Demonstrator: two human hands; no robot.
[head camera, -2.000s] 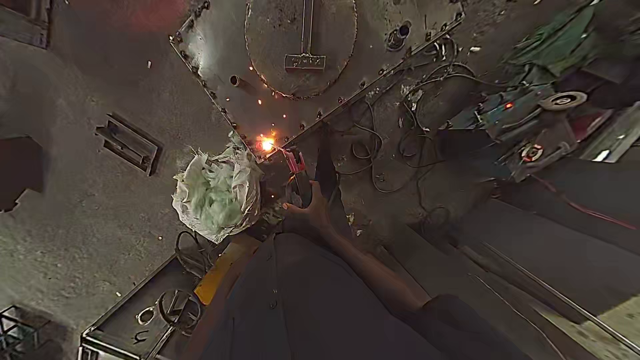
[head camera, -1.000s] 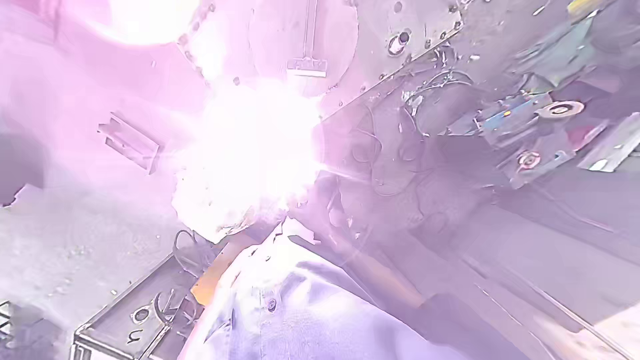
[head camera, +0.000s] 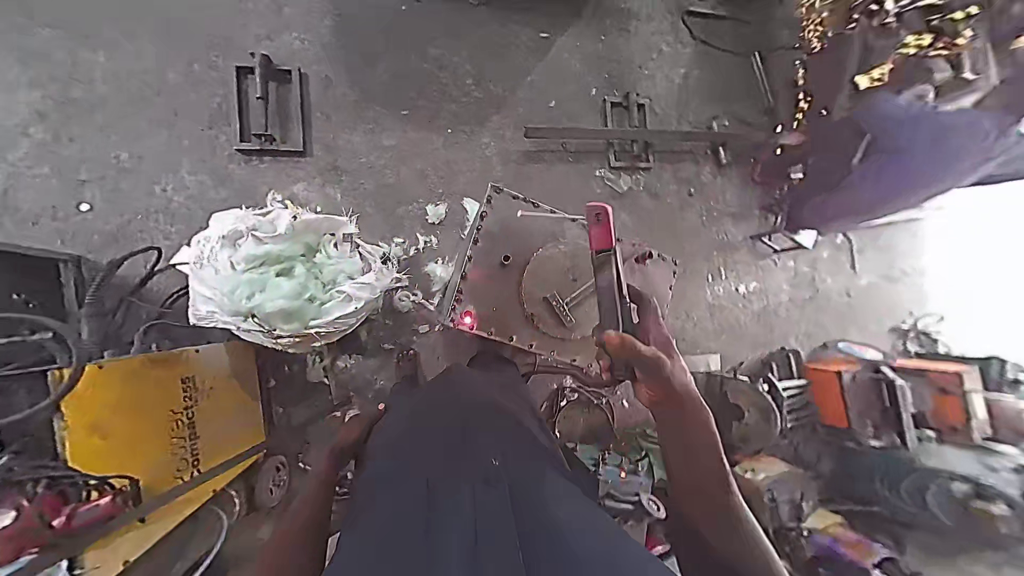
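My right hand (head camera: 644, 360) is closed on the handle of a red-tipped welding electrode holder (head camera: 602, 228). A thin welding electrode (head camera: 552, 215) sticks out of its head to the left, over a metal plate (head camera: 500, 292) with a round disc and bolts or studs along its edges. A spot at the plate's near left corner glows red (head camera: 467, 318). My left hand (head camera: 360, 428) hangs low beside my clothing, its fingers partly hidden; whether it is closed or holds anything does not show.
A white sack of pale green fibre (head camera: 292, 272) stands left of the plate. Nearer is a yellow welding machine (head camera: 172, 420). Metal frames (head camera: 302, 112) and a long bar (head camera: 576, 134) lie on the floor. Another person (head camera: 888, 156) is at the upper right, near bright sparks; orange machines (head camera: 828, 394) stand at right.
The bright arc at the plate's corner is gone, leaving a red glow. My right hand has lifted the electrode holder away from the corner. The view has shifted widely.
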